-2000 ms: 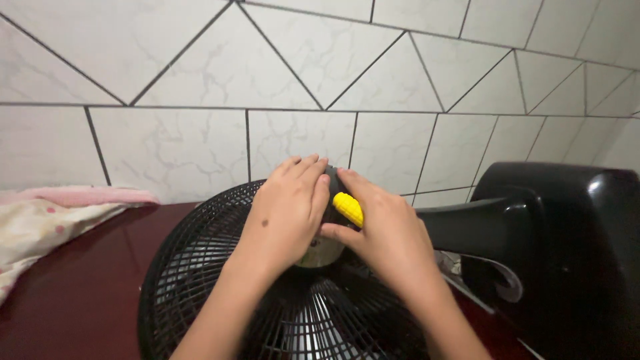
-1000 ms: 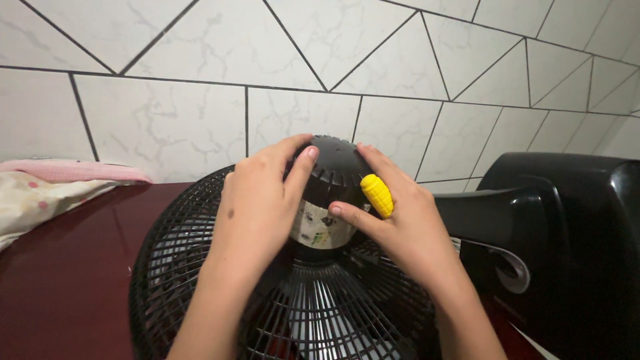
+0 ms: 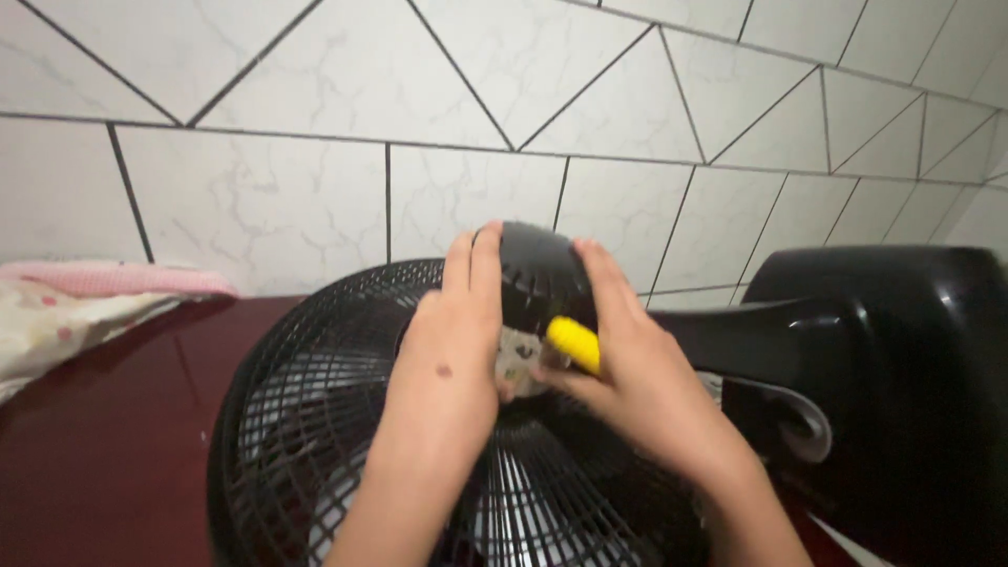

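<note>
A black plastic motor cover [image 3: 543, 260] of a fan stands up from the middle of the round black fan grille [image 3: 315, 425]. My left hand [image 3: 449, 354] lies against the cover's left side, fingers together and pointing up. Against the right side rests my right hand [image 3: 638, 354], its thumb reaching to a pale patterned band [image 3: 517, 362] below the cover. A yellow, ridged object shaped like a corn cob [image 3: 573, 343] sticks out between the right thumb and fingers. What it is attached to is hidden.
The grille lies on a dark red surface [image 3: 102, 433]. A black glossy fan base with its neck [image 3: 882, 346] is at the right. Pink and spotted cloths [image 3: 102, 291] lie at the left. A white tiled wall [image 3: 465, 189] rises behind.
Between one second ago and now, my left hand has turned more upright along the cover, its fingers closer together. The yellow object now points more to the upper left.
</note>
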